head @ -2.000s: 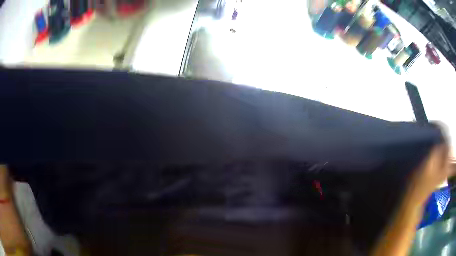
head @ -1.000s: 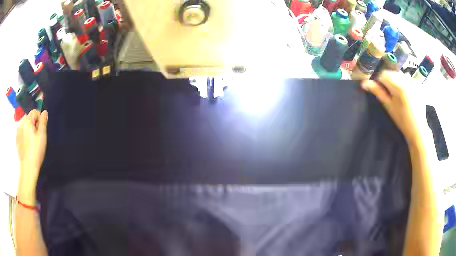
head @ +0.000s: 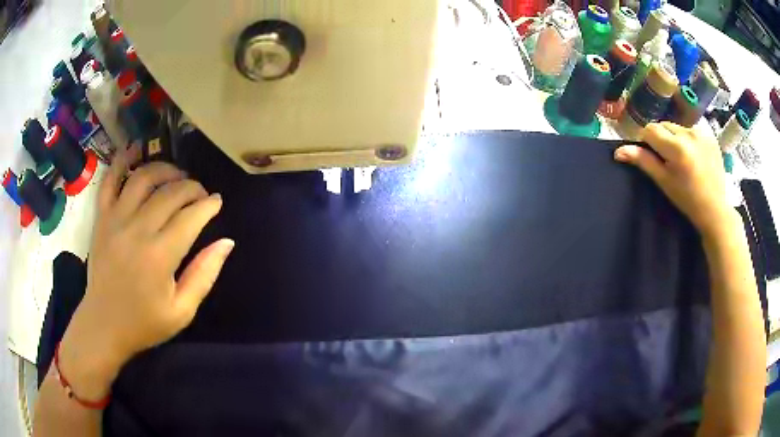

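Observation:
The matte dark jacket shell [head: 479,247] lies spread under the cream sewing machine head [head: 342,77]. Its shiny navy lining [head: 513,384] joins it along a nearly straight seam nearer me. The silver two-pronged presser foot [head: 348,179] is over the shell; the needle cannot be made out. My left hand [head: 150,247] lies flat on the cloth left of the foot, fingers apart. My right hand [head: 680,166] pinches the shell's far edge at the right, thumb and fingers closed on it.
Thread cones [head: 584,94] stand behind the cloth at the right, and more thread cones [head: 64,158] stand at the left. A small black box with a yellowish square [head: 155,147] is by my left fingertips. A flat black object [head: 759,226] lies at the far right.
The cloth swung up over the view has come down flat under the machine head. My left hand has moved inward from the cloth's left edge onto the shell. My right hand still holds the far edge.

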